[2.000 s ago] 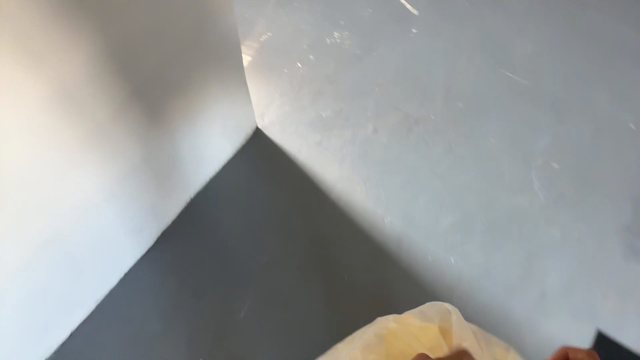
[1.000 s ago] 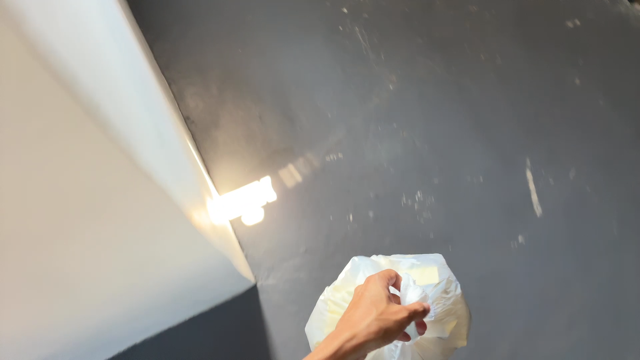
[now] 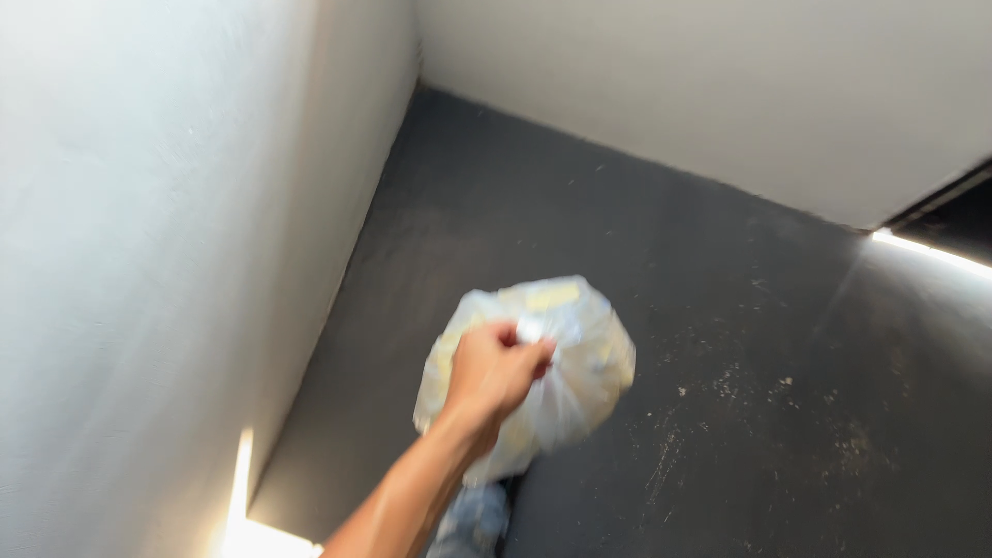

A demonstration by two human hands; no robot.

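Observation:
A tied or gathered white translucent plastic bag (image 3: 577, 395) with pale yellow contents hangs over the dark floor, near the middle of the view. My left hand (image 3: 500, 360) grips its bunched top between thumb and fingers; the forearm reaches in from the bottom edge. Motion blur hides the finer detail of the contents. My right hand is out of view.
A pale wall (image 3: 194, 194) runs down the left side and meets a second wall (image 3: 659, 85) at a corner. Scuffed dark floor (image 3: 736, 434) lies below. Part of a blue-clad leg (image 3: 471, 519) shows under the bag. A dark opening (image 3: 957, 217) is at the right edge.
The bag, only partly in view at the bottom two seconds ago, now shows whole, still gripped from above as one second ago. The view has swung to a wall corner.

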